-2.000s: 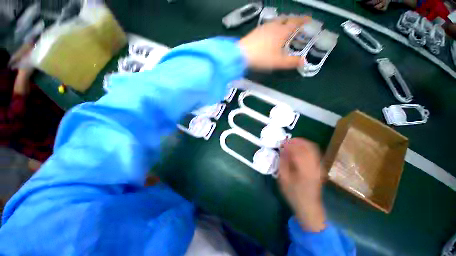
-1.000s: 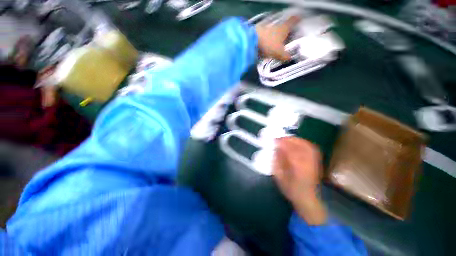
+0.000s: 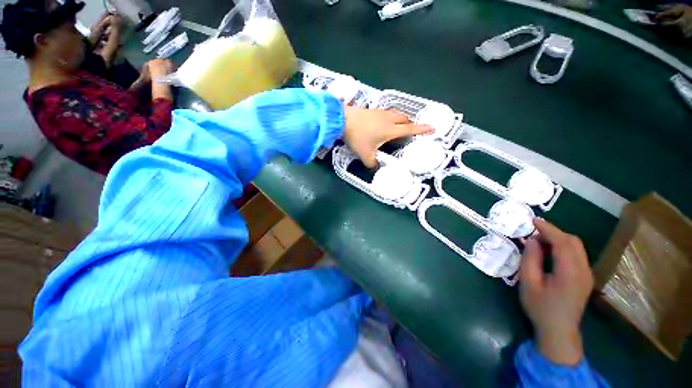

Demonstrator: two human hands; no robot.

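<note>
Three white plastic frames point(image 3: 497, 216) lie side by side in front of me, loops to the left and disc ends to the right. To their left are three thicker stacks of white frames point(image 3: 396, 184). My left hand point(image 3: 383, 135) spans the middle stack, thumb on one side and fingers on the other. It covers part of the loops. My right hand point(image 3: 558, 280) is at the disc ends of the row on the right, fingertips curled at the middle frame's tab. Whether they pinch a small part is hidden.
An open brown carton point(image 3: 645, 276) with clear lining is at the right. A yellowish plastic bag point(image 3: 246, 64) stands at the upper left, beside a seated person point(image 3: 83, 98). Loose frames point(image 3: 552, 58) lie beyond the white stripe. A floor carton point(image 3: 277, 239) shows below the bench edge point(image 3: 334, 254).
My left hand has come back from beyond the white stripe, with frames, to the left of the row. The view has turned left, showing more of the bag and the seated person.
</note>
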